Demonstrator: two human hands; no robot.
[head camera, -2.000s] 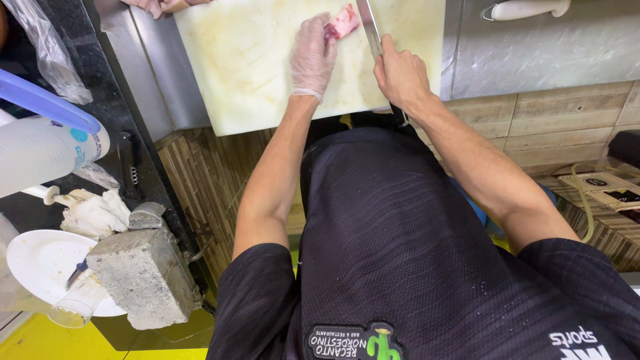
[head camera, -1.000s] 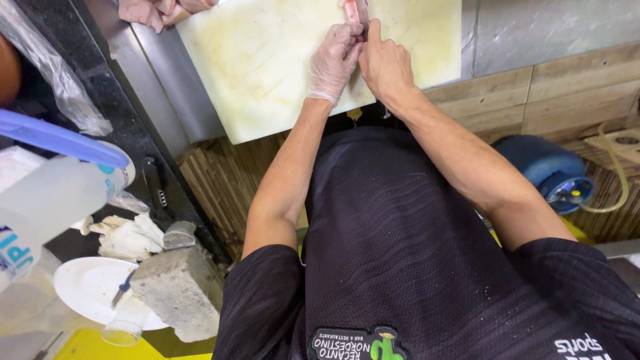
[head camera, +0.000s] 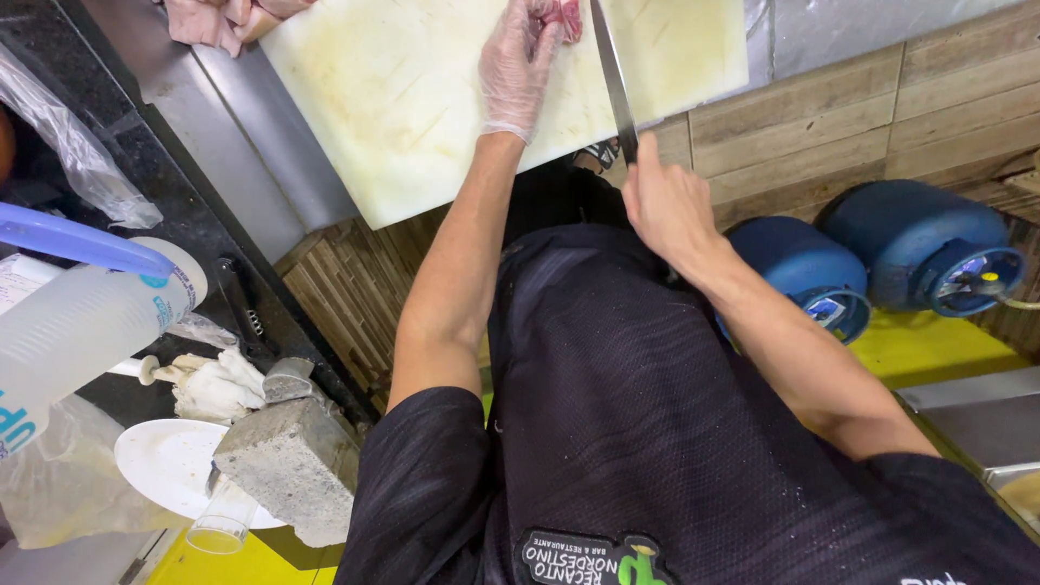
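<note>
My left hand (head camera: 520, 77), in a clear disposable glove, grips a small piece of raw meat (head camera: 571, 22) over the white cutting board (head camera: 406, 106), near the top of the view. My bare right hand (head camera: 670, 199) is closed around the handle of a knife, just off the board's near edge. The long knife blade (head camera: 613, 77) points up across the board, to the right of the meat and apart from it. Its tip is cut off by the top of the view. More pieces of raw meat (head camera: 215, 23) lie beyond the board's upper left corner.
On the black counter (head camera: 154, 175) at left are a large plastic bottle (head camera: 97, 325), a blue handle-like object (head camera: 81, 240), a white plate (head camera: 166, 463), a concrete block (head camera: 288, 463) and a clear glass (head camera: 223, 520). Blue gas cylinders (head camera: 910, 236) stand on the floor at right.
My right hand has moved away from my left hand and back toward my body, with the knife now beside the meat. The view has shifted, showing more of the gas cylinders.
</note>
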